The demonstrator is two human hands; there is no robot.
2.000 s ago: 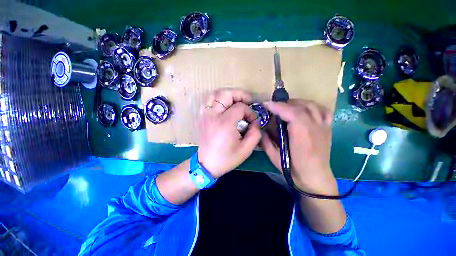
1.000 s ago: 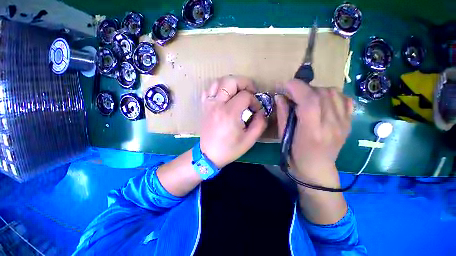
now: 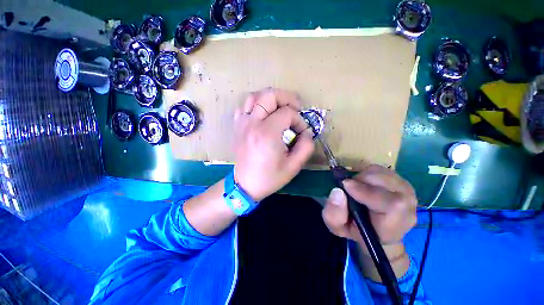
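My left hand [image 3: 268,143] is over the cardboard mat [image 3: 358,77] and holds a dark glossy round housing [image 3: 312,122] at its fingertips. A small pale yellow-white component [image 3: 289,137] sits between its fingers, and a thin wire [image 3: 261,108] shows by the knuckles. My right hand [image 3: 379,205] grips the black handle of a soldering iron [image 3: 364,220]. The iron's metal shaft points up and left, its tip at the lower right edge of the housing. Whether the tip touches cannot be told.
Several dark round housings [image 3: 167,69] and a solder spool [image 3: 80,70] are on the left. More housings [image 3: 451,59] are at the right. Stacked clear trays [image 3: 51,125] stand far left. Tip-cleaning wool [image 3: 535,113], a yellow-and-black surround [image 3: 498,112] and a white disc [image 3: 459,153] are right.
My right hand has moved down and turned the iron from pointing up past the housing to having its tip at it. The left hand keeps its hold. The view has shifted slightly.
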